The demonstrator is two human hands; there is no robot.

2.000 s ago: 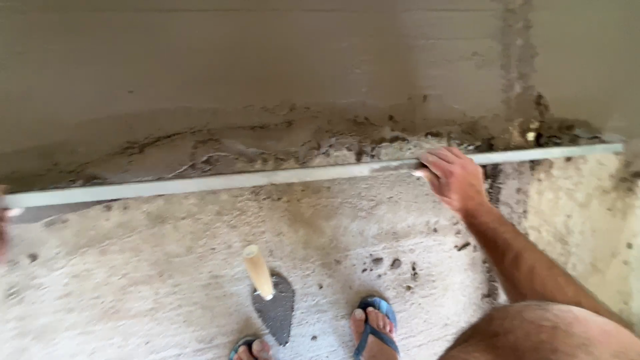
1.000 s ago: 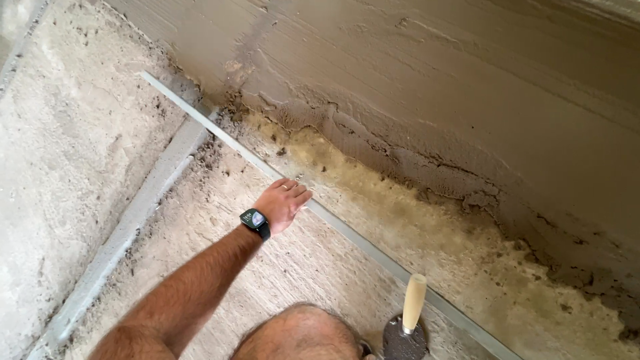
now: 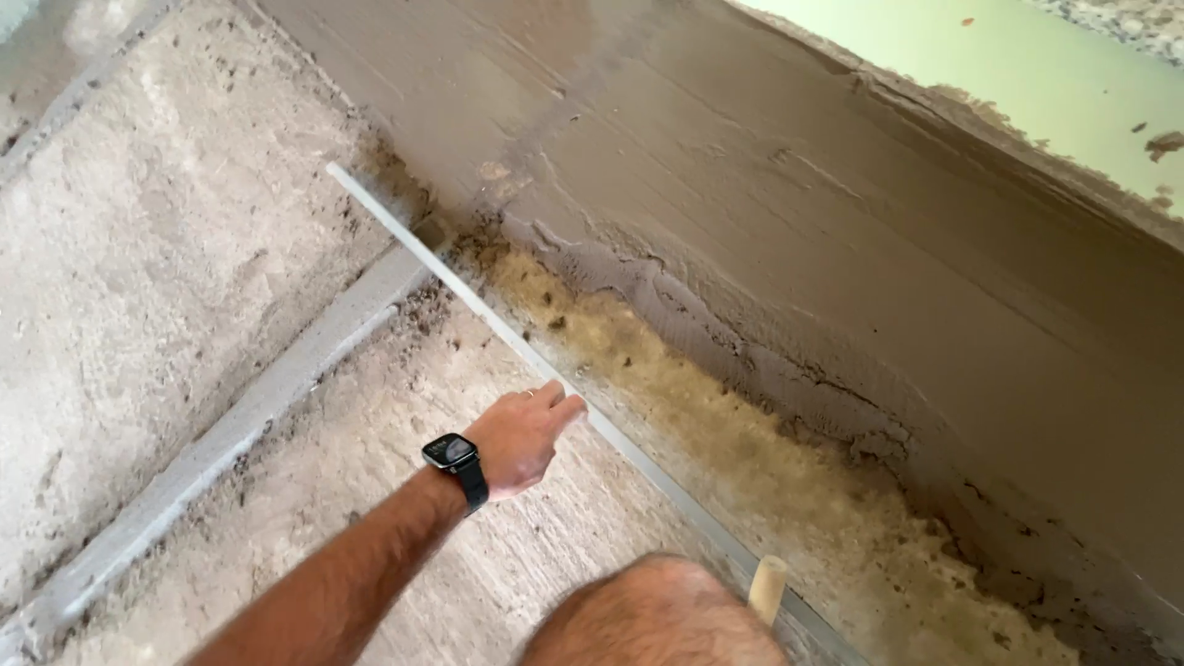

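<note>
My left hand, with a ring and a black smartwatch on the wrist, grips the thin edge of a long metal straightedge. The bar runs diagonally from upper left to the lower right edge, over the bare concrete floor. Beyond it lies wet grey-brown mortar with a ragged near edge. A trowel's wooden handle stands up beside the bar, partly behind my knee; its blade is hidden. My right hand is out of view.
A raised grey mortar strip crosses the floor at left and meets the bar near its far end. A pale green board or surface borders the mortar at upper right. Crumbs of mortar lie near the strip's end.
The view has turned strongly. Two seconds ago the right hand was on the bar close to the mortar's edge; now it is out of view, and the bar lies farther from the mortar.
</note>
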